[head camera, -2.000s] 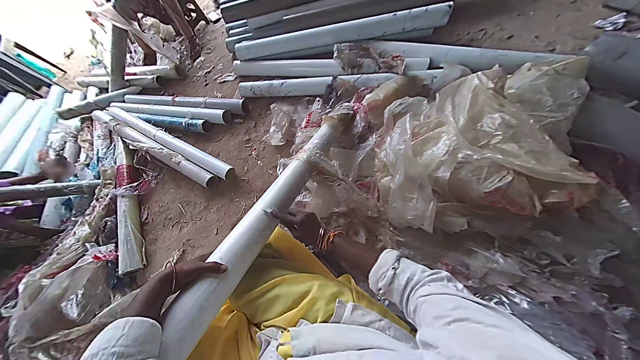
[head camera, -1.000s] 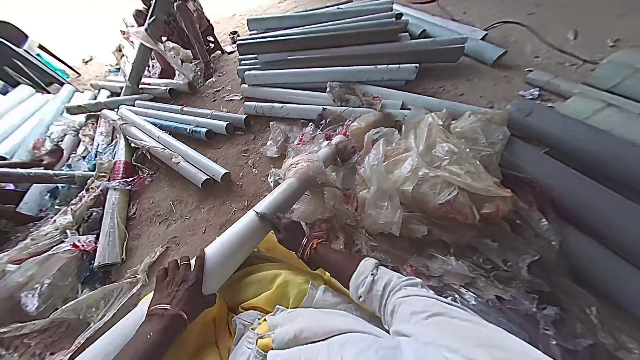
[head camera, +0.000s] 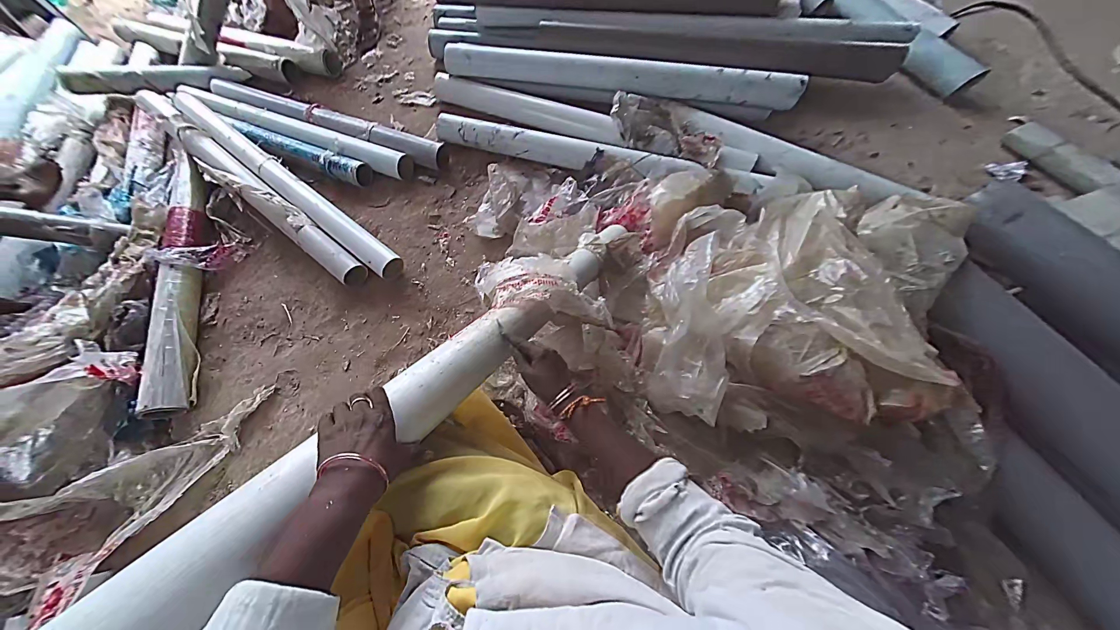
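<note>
A long whitish plastic pipe (head camera: 451, 363) runs diagonally from the lower left to the middle, across my lap. My left hand (head camera: 360, 429) lies over its top with the fingers wrapped around it. Farther up, my right hand (head camera: 541, 372) is at the pipe's right side; a small dark pointed thing shows at its fingers, too unclear to name. Beyond that hand, crumpled clear plastic film (head camera: 534, 284) with red printing is bunched around the pipe near its far end.
A heap of torn plastic film (head camera: 787, 306) lies to the right, beside thick grey pipes (head camera: 1041, 350). Stacked pipes (head camera: 621, 74) lie beyond. Thinner pipes (head camera: 289, 188) rest on the dirt ground at the left, near a film-wrapped pipe (head camera: 172, 324) and more loose film (head camera: 52, 437).
Film around the pipe is bunched farther from its far end than two seconds ago. My left hand has shifted from the pipe's side to over its top.
</note>
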